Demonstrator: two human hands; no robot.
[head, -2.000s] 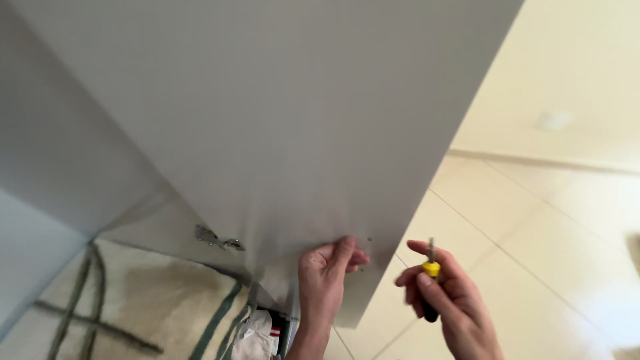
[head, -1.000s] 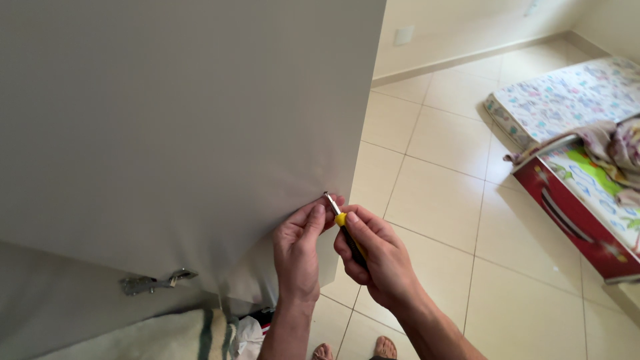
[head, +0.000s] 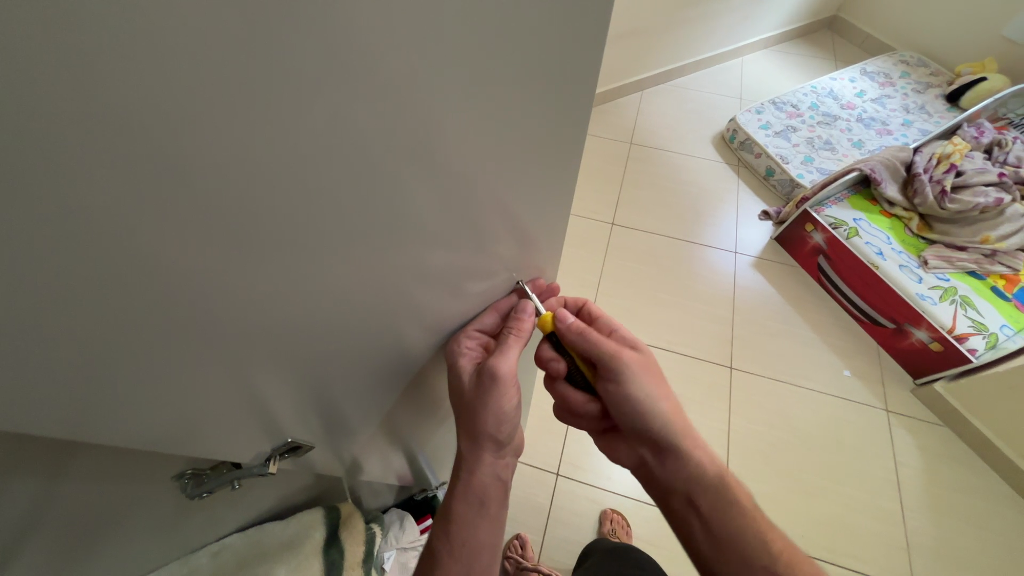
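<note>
My right hand (head: 604,372) grips a screwdriver (head: 570,352) with a yellow and black handle. Its metal shaft points up and left, with the tip at the face of a grey cabinet door (head: 304,200), near the door's right edge. Beside the shaft, my left hand (head: 492,368) has its thumb close to the metal and its fingers against the door. Whether the left fingers pinch a small screw at the tip cannot be told. A metal concealed hinge (head: 244,470) joins the door to the cabinet at lower left.
A folded striped blanket (head: 280,548) and a white bag (head: 402,540) lie below the hinge. To the right, a patterned mattress (head: 848,120) rests on the tiled floor (head: 680,280) behind a red child's bed (head: 872,300) with a crumpled cloth (head: 960,188). My sandalled feet show at the bottom.
My right hand has brought the screwdriver from beside the door to its face, next to my left hand. Both hands hold nearly the same pose as one second ago. The view has swung right.
</note>
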